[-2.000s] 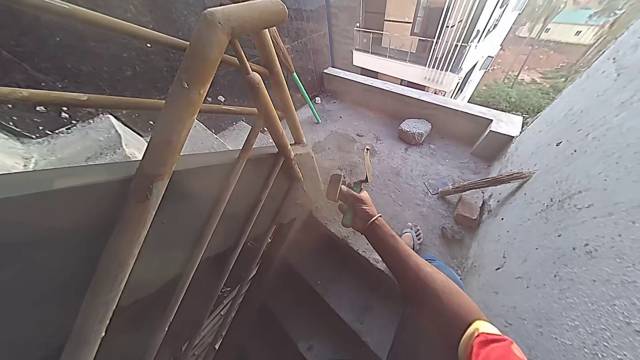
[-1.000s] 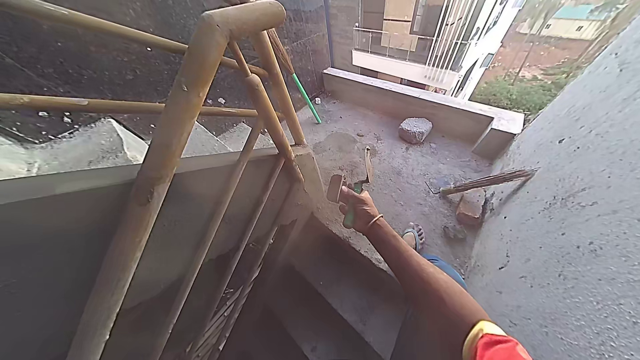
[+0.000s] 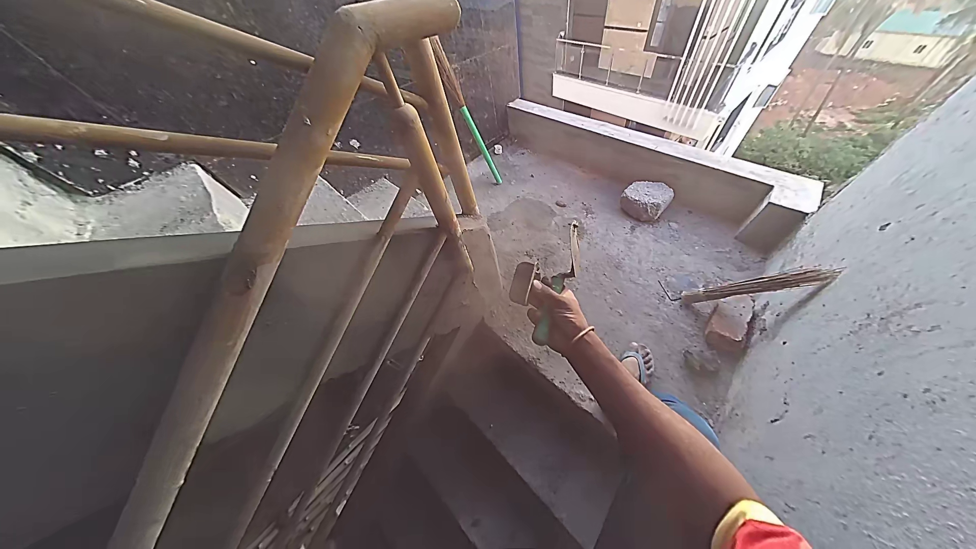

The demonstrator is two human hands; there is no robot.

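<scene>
My right hand (image 3: 560, 316) reaches in from the lower right, closed around the green handle of a trowel (image 3: 542, 329). The trowel's narrow metal blade (image 3: 574, 248) points up and away, seen nearly edge-on over the dusty landing. Against the thumb side of that hand is a small brownish rectangular piece (image 3: 523, 283); its kind and exact hold cannot be told. The hand is above the landing's edge, right of the foot of the metal railing (image 3: 457, 229). My left hand is out of view.
Concrete steps (image 3: 518, 412) drop away below the hand. A rough stone (image 3: 646, 200), a brick (image 3: 730, 323) and a stick broom (image 3: 762, 284) lie on the landing. A green-handled broom (image 3: 480, 145) leans behind the railing. A plastered wall (image 3: 877, 343) bounds the right.
</scene>
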